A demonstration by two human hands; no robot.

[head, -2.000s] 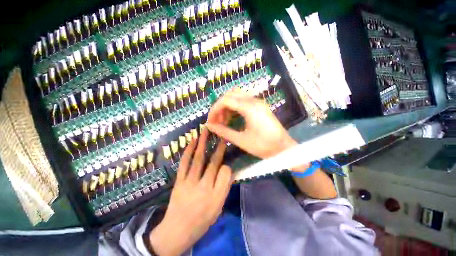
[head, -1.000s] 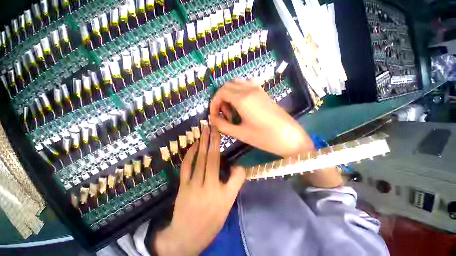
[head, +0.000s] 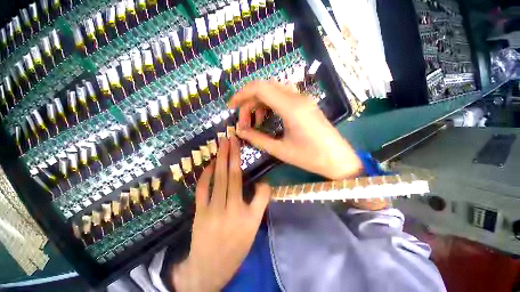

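Green circuit boards (head: 132, 223) stand in rows in a large black tray (head: 97, 275). Upright leaded parts rise from them; most have white tops, and several in the nearest row have tan tops (head: 196, 157). My left hand (head: 225, 219) lies over the nearest row, fingertips at a tan-topped part, with a tan-and-white toothed strip (head: 353, 189) held at its thumb and reaching right. My right hand (head: 296, 128) pinches thumb and forefinger at the same part, beside my left fingertips. Whatever small piece lies in the pinch is mostly hidden.
White strips (head: 365, 51) lie fanned right of the tray, with small tan scraps. Tan unused strips (head: 20, 228) lie at the left edge. A second black tray with boards (head: 447, 51) is at the upper right. A pale control panel (head: 467, 171) is at the right.
The view has shifted over the tray. The strip has swung from a raised slant to nearly level, its tan toothed side now showing. My right hand stays close to my left fingertips.
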